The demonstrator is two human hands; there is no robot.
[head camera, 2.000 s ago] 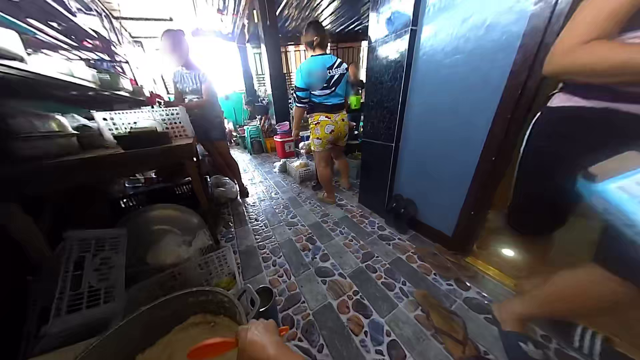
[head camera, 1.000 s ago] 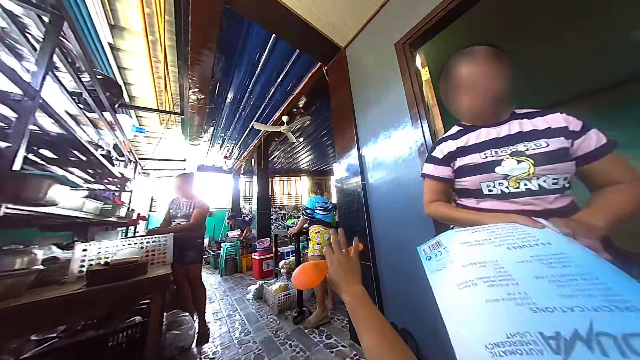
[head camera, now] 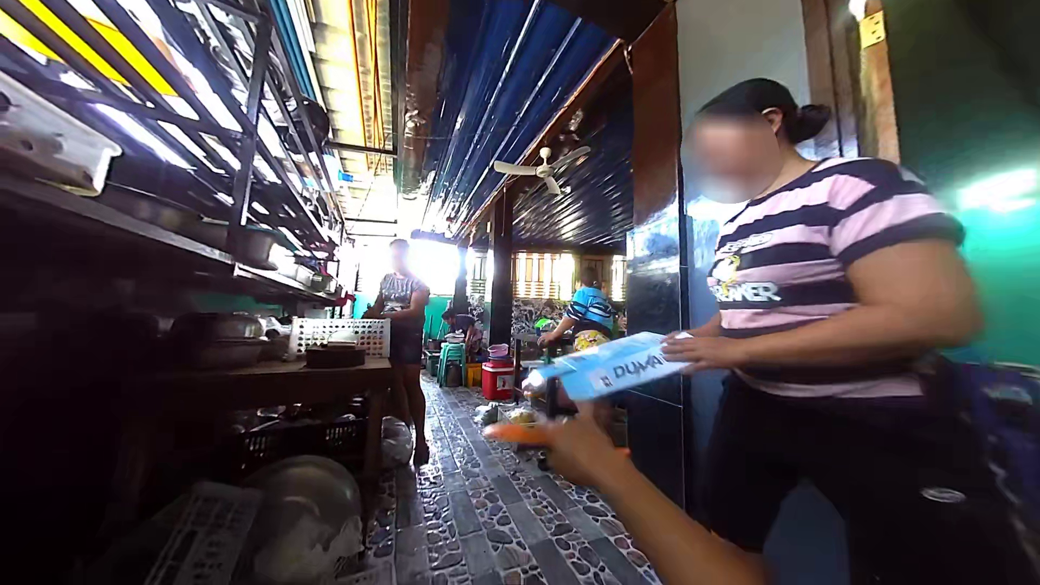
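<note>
My right hand (head camera: 578,445) reaches up from the lower right, blurred, its fingers closed around an orange utensil (head camera: 513,434), perhaps a plastic spoon or scoop. The utensil's broad end points left and a bit of its handle shows right of the hand. Just above my hand is the end of a light blue printed box (head camera: 621,370), held by a person (head camera: 837,268) in a striped shirt at the right. Whether my hand touches the box cannot be told. My left hand is out of view.
At left, a wooden table (head camera: 378,372) bears a white plastic basket (head camera: 341,335) and pans under a metal rack. A large metal basin (head camera: 305,504) lies below. Farther back are people, a red cooler (head camera: 497,380) and green stools (head camera: 451,361). A tiled floor (head camera: 487,504) runs between.
The striped-shirt person has turned side-on, and the box now reaches leftward near my right hand. My fingers, spread a second ago, are now closed. The pot seen two seconds ago is out of view.
</note>
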